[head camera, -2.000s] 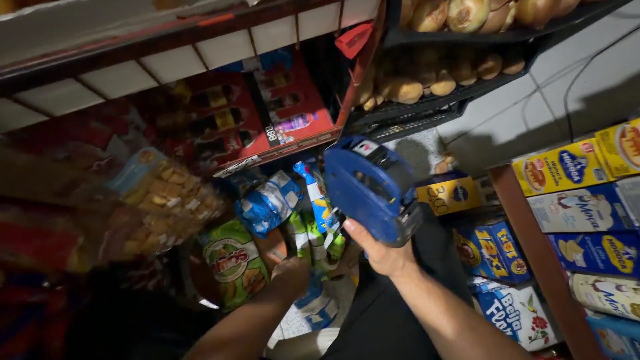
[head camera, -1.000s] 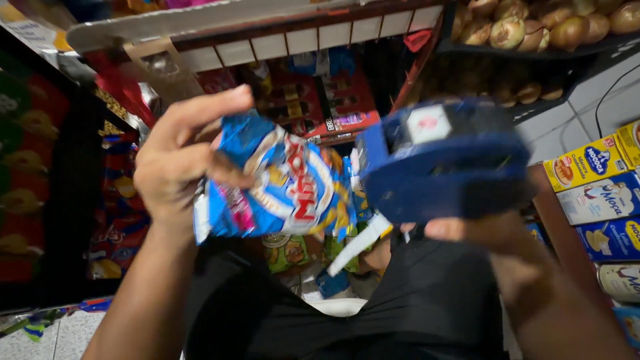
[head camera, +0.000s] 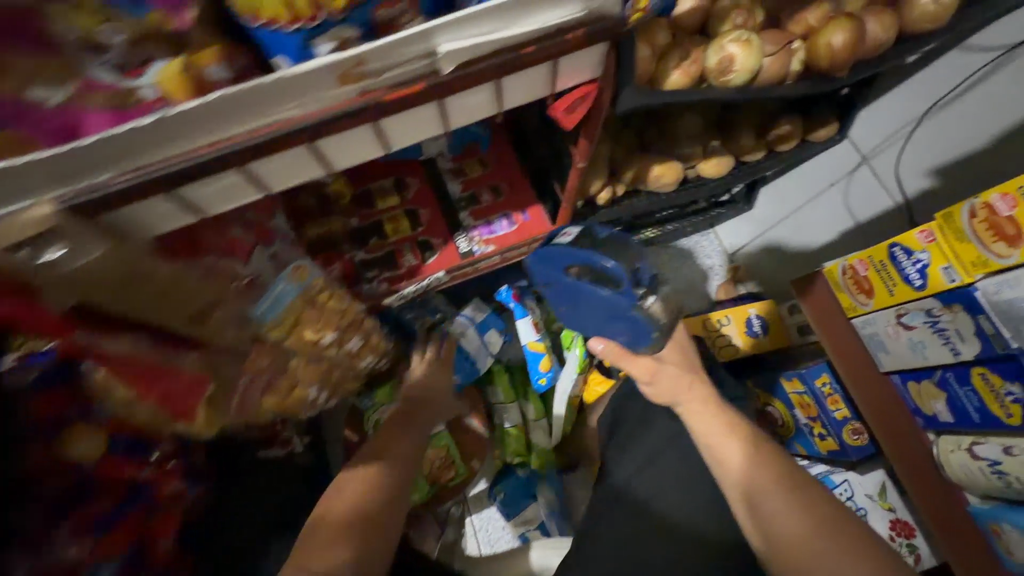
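My right hand (head camera: 660, 366) grips a blue plastic hand-held tape dispenser (head camera: 592, 288), held above my dark-clothed leg. Down at the pile of snack bags, my left hand (head camera: 432, 380) reaches beside a blue and white snack packet (head camera: 478, 340); blur and shadow hide its fingertips, so whether it holds a packet cannot be told. Between the hands stands a narrow blue packet (head camera: 528, 340). Below it lie green snack bags (head camera: 512, 416), and a pale strip (head camera: 566, 396) hangs near them. Another green bag (head camera: 442, 468) lies under my left forearm.
A red-framed shelf (head camera: 432, 280) runs ahead, holding red packs of bottles. Black crates hold onions (head camera: 734, 58) and potatoes (head camera: 660, 172). At right, a shelf (head camera: 872, 400) carries yellow and blue boxes (head camera: 896, 264). Bags of brown snacks (head camera: 324, 320) hang at left. A cable (head camera: 904, 152) crosses the tiled floor.
One second ago my left hand held up a blue snack bag; now it is down at the pile and that bag is not seen in it. The blue dispenser stays in my right hand.
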